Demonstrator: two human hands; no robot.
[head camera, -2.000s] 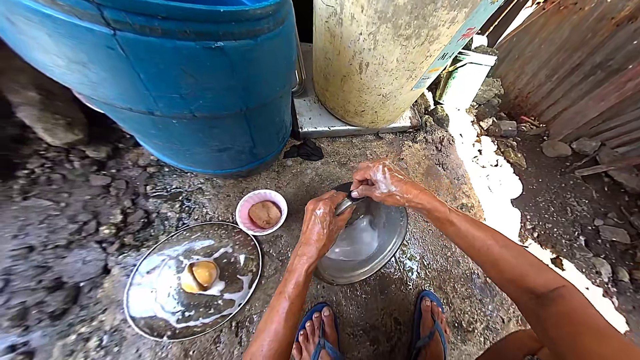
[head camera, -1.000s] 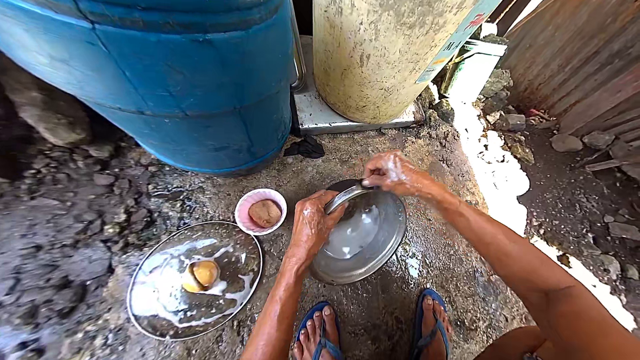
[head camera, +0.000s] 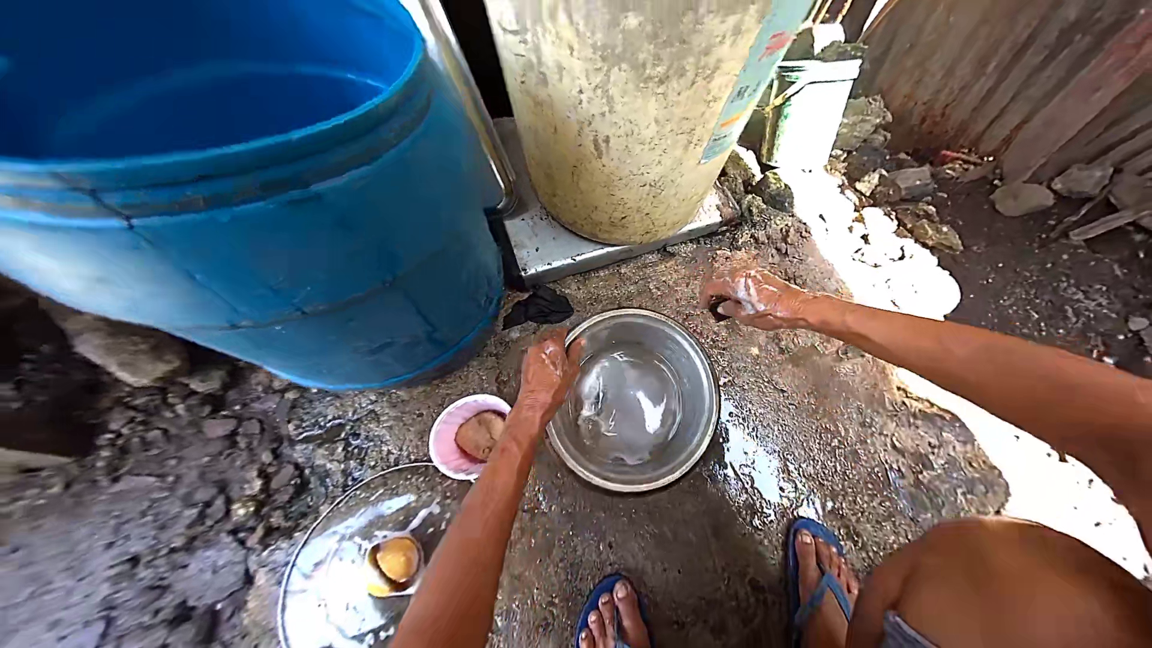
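A round metal basin (head camera: 633, 400) with cloudy water in it rests on the wet ground in front of my feet. My left hand (head camera: 549, 369) grips its upper left rim. To the right of the basin, my right hand (head camera: 751, 295) has soap suds on its back and curled fingers around a small dark object. Left of the basin stands a pink and white bowl (head camera: 445, 441) with a brown lump (head camera: 480, 435) in it, partly behind my left forearm. A soapy round metal lid or tray (head camera: 328, 558) lies lower left, bearing a yellow-brown item (head camera: 397, 559).
A large blue plastic barrel (head camera: 270, 234) stands at the upper left, beside a tall stained cream drum (head camera: 630, 117) on a metal slab (head camera: 576, 256). A black cloth or plastic scrap (head camera: 538, 307) lies between barrel and basin. A white bucket (head camera: 813, 112), stones and corrugated sheeting (head camera: 1017, 81) are upper right.
The basin, tilted in my hands earlier, now sits flat. My right hand has moved away from it to the right. My left hand has moved to its left rim. The view has shifted.
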